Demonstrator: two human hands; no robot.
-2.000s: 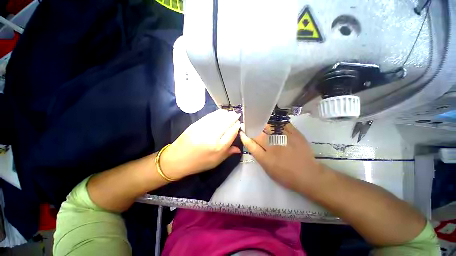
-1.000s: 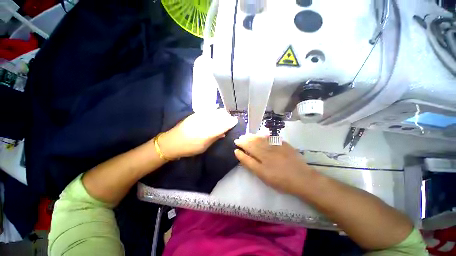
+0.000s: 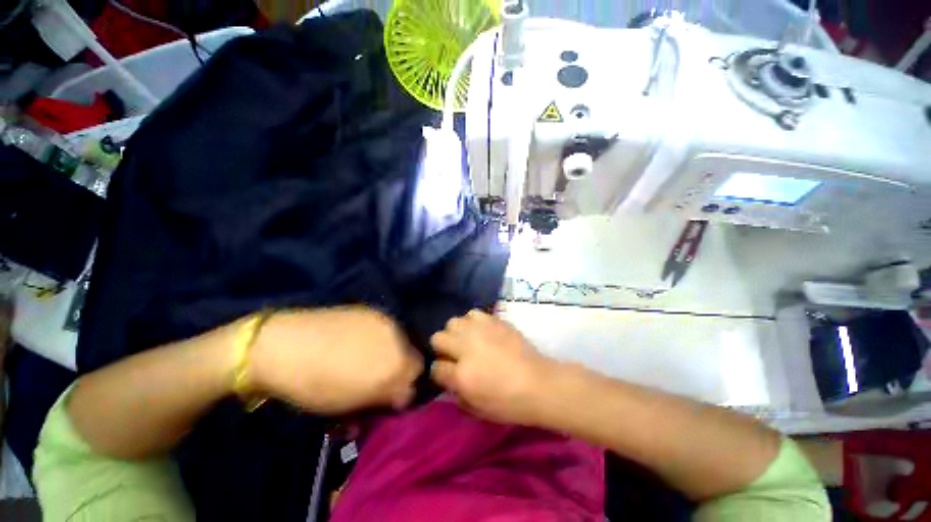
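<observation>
A large dark navy-black cloth (image 3: 255,194) lies heaped left of the needle and reaches to the table's front edge. My left hand (image 3: 337,359) is closed on the cloth at the front edge, slightly blurred. My right hand (image 3: 485,365) is just right of it, its curled fingertips gripping the cloth's edge. The needle area (image 3: 502,229) of the white sewing machine (image 3: 633,112) is beyond both hands, with the cloth's right edge reaching it. The fingertips are partly hidden in the dark folds.
Red-handled snips (image 3: 686,253) and loose thread lie right of the needle. A glowing lamp (image 3: 439,178) stands left of the needle, a yellow-green fan (image 3: 434,46) behind. A dark phone-like rectangle (image 3: 868,352) is at the right. Magenta cloth (image 3: 470,469) covers my lap.
Both hands have moved from beside the needle toward me, to the table's front edge, with cloth between them. The view has shifted, showing more of the machine and its display.
</observation>
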